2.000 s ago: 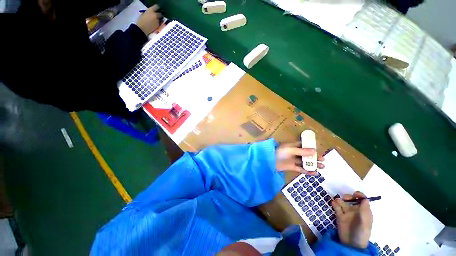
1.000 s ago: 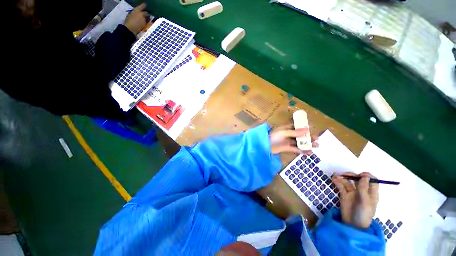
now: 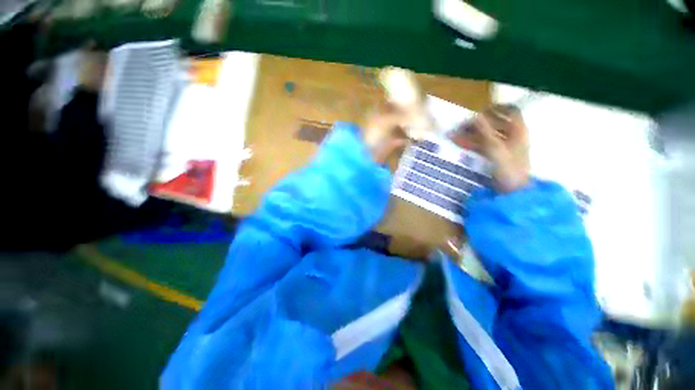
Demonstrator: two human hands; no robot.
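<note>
The frame is blurred by motion. My left hand (image 3: 390,126) holds a cream-white plastic housing (image 3: 400,85) upright above the cardboard. My right hand (image 3: 503,145) is bent over the sticker sheet's right side, close to the housing. A dark blurred shape shows at its fingers; whether it is the pen-like tool cannot be told. The white sticker sheet (image 3: 440,179) with rows of dark stickers lies under and between both hands. Any sticker on the housing is too blurred to see.
Cardboard (image 3: 282,114) lies beneath the work, with a large white sheet (image 3: 594,167) on the right. The green belt (image 3: 366,27) carries blurred housings (image 3: 466,18). At left are a red-and-orange printed sheet (image 3: 187,181), stacked label sheets (image 3: 139,114) and a person in dark clothing.
The view has turned and blurred, so the belt now runs across the top. My right hand is nearer the housing and my left hand. The left hand still holds the housing.
</note>
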